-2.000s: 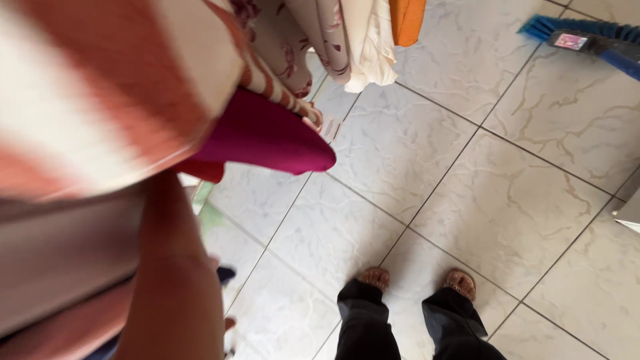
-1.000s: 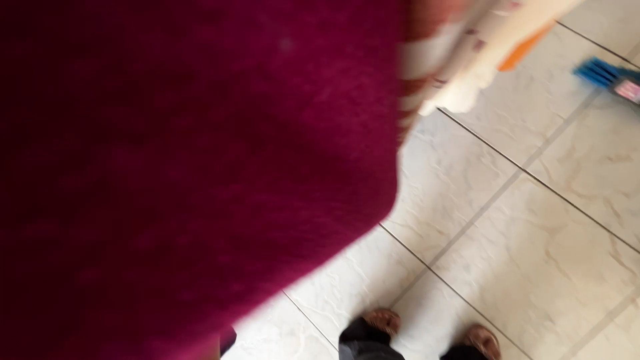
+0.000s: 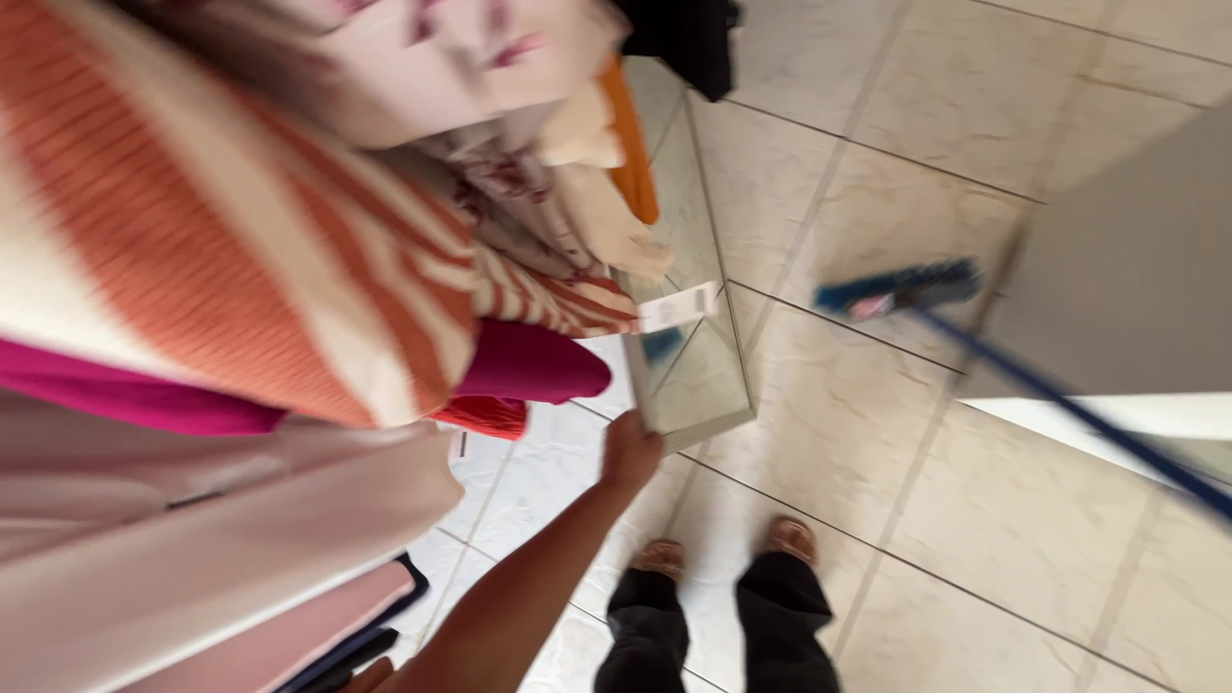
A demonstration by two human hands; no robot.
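Note:
My left hand is at the lower corner of a framed mirror, its fingers around the frame's edge. Floor tiles and a blue patch are reflected in the glass. Beside the arm hang garments: an orange-and-cream striped knit, a magenta garment and a pale pink one. A white tag bearing print overlaps the mirror. At the bottom edge a little skin shows, perhaps my right hand; its grip is hidden.
A blue-bristled broom rests on the tiled floor, its blue handle running to the right edge. A grey panel with a white edge stands at right. Floral and orange garments hang above the mirror. My feet are below.
The magenta cloth that filled the left of the view one second ago now shows only in part. The mirror and my left hand on it have come into sight. The view has shifted.

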